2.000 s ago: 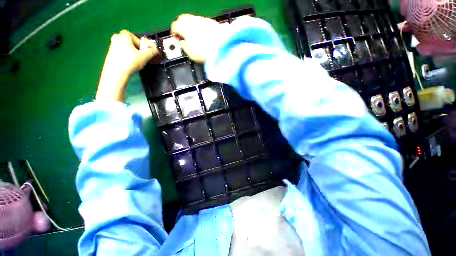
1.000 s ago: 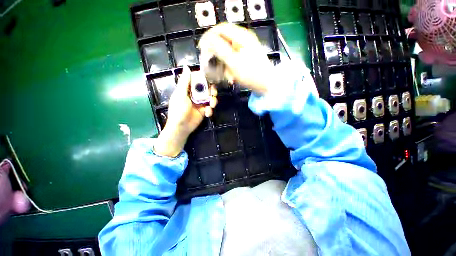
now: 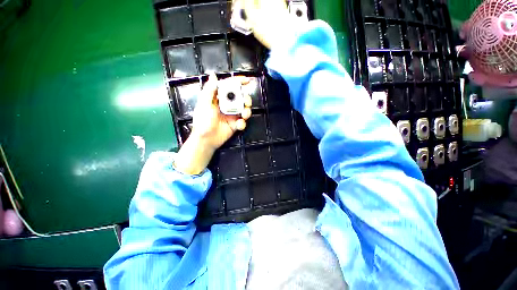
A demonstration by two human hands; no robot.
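My left hand [image 3: 215,122] holds a silvery-white square motor end cover [image 3: 231,96] with a dark centre hole, face up, over the middle of the black blister tray [image 3: 259,159] in front of me. My right hand [image 3: 268,21] is at the tray's far row, at the top of the picture. Its fingers are at another end cover [image 3: 242,15]; whether they grip it or only touch it I cannot tell. One more end cover [image 3: 298,11] lies in the far right pocket, just beyond my right hand.
A second black blister tray [image 3: 403,54] on the right holds end covers in its nearer rows. Beyond it are a pink fan [image 3: 492,37], a pale yellowish bottle [image 3: 481,129] and a red light. At lower left, two covers [image 3: 86,285] show at the edge. The bench is glossy green [image 3: 68,124].
My right hand has moved from near my left hand out to the tray's far row. My left hand still holds its end cover, with little movement.
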